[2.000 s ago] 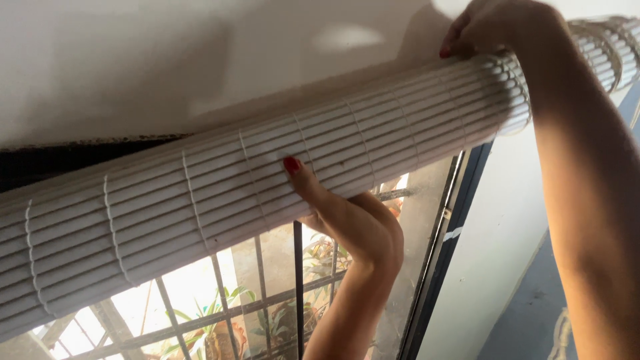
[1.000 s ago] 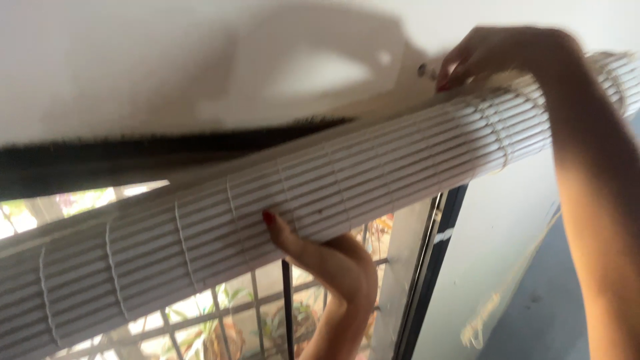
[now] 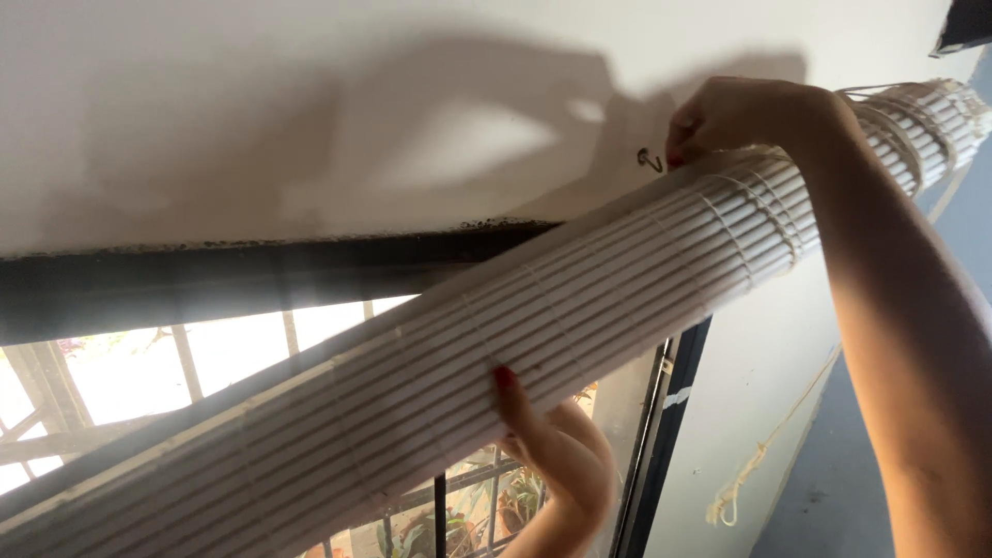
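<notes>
A rolled-up white slatted blind (image 3: 434,372) runs diagonally from the lower left to the upper right. My left hand (image 3: 554,449) holds it from underneath, its thumb with a red nail pressed on the slats and its other fingers hidden behind the roll. My right hand (image 3: 728,116) is at the blind's upper edge near the wall, fingers bent; what they grip is hidden. Just left of those fingers a small metal hook (image 3: 649,160) sticks out of the wall. Cords (image 3: 903,139) wrap the right end of the roll.
Behind the blind is a window with a dark frame (image 3: 194,279) and metal bars; potted plants (image 3: 465,523) show through it. A frayed cord (image 3: 748,473) hangs at the right by the pale wall (image 3: 725,387). A dark object (image 3: 963,27) is at the top right corner.
The blind's left part has come away from the top of the window, showing more frame and glass. The wall hook, hidden two seconds ago, now shows beside my right hand.
</notes>
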